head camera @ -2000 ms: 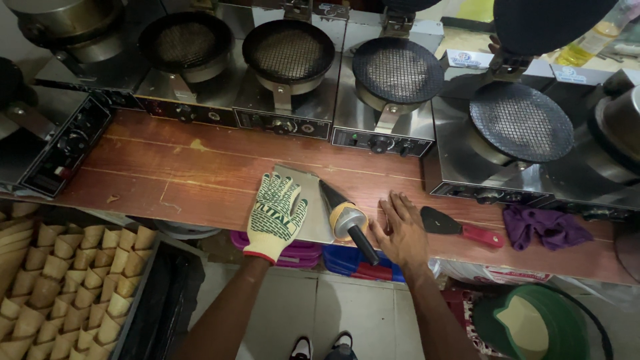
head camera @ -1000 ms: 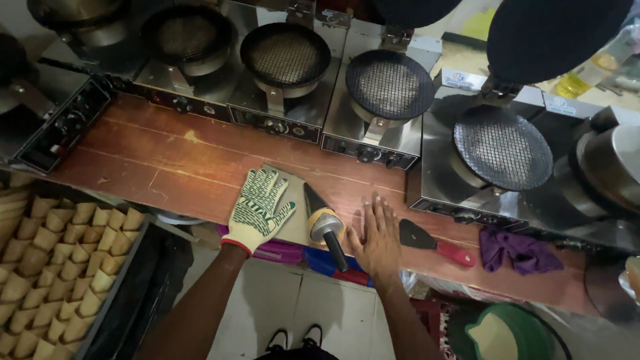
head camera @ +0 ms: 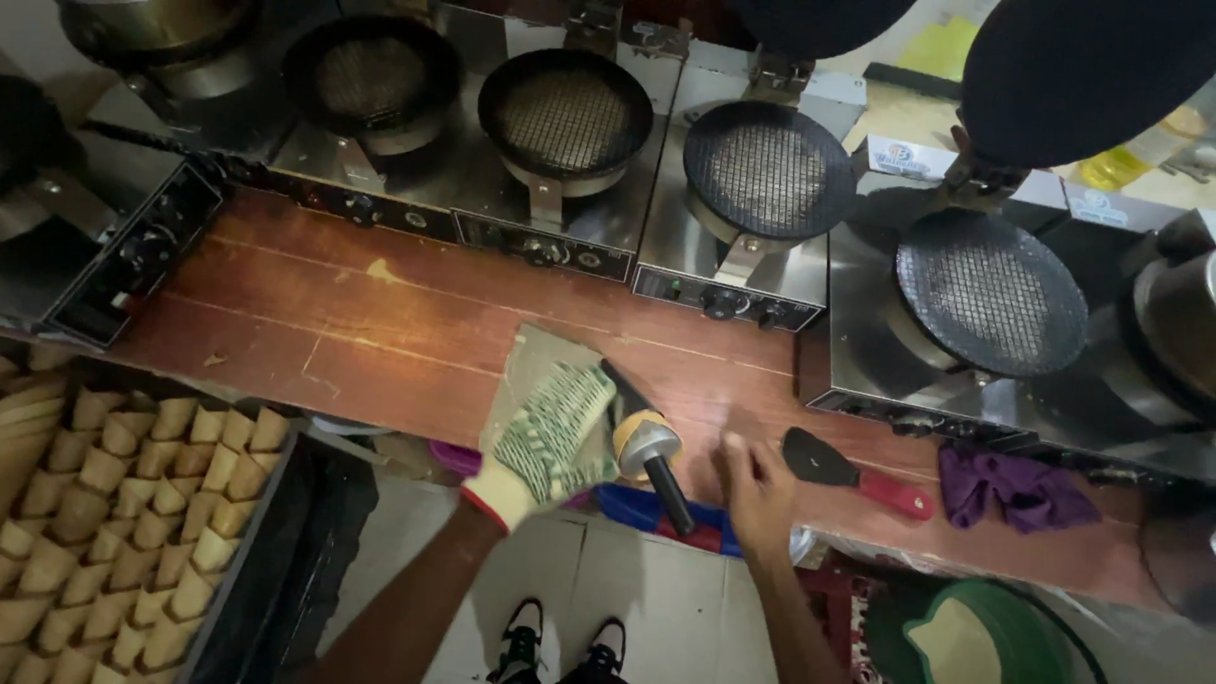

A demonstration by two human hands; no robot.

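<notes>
My left hand, in a cream and green patterned glove with a red cuff, lies over a flat, greyish sheet on the wooden counter. Its fingers are partly hidden, so its grip is unclear. Just right of it a cone-shaped rolling form with a black handle lies with a piece of brown wafer around its metal part. My bare right hand is right of the form, fingers curled and slightly blurred, holding nothing that shows. Beyond it lies a scraper with a black blade and red handle.
Several round waffle-cone irons stand along the back of the counter. A purple cloth lies at the right. Below left, a black crate holds many rolled cones. A green container with pale batter is below right.
My right hand, flat with its fingers spread a second ago, has curled its fingers. My gloved left hand has turned, its fingers now less spread.
</notes>
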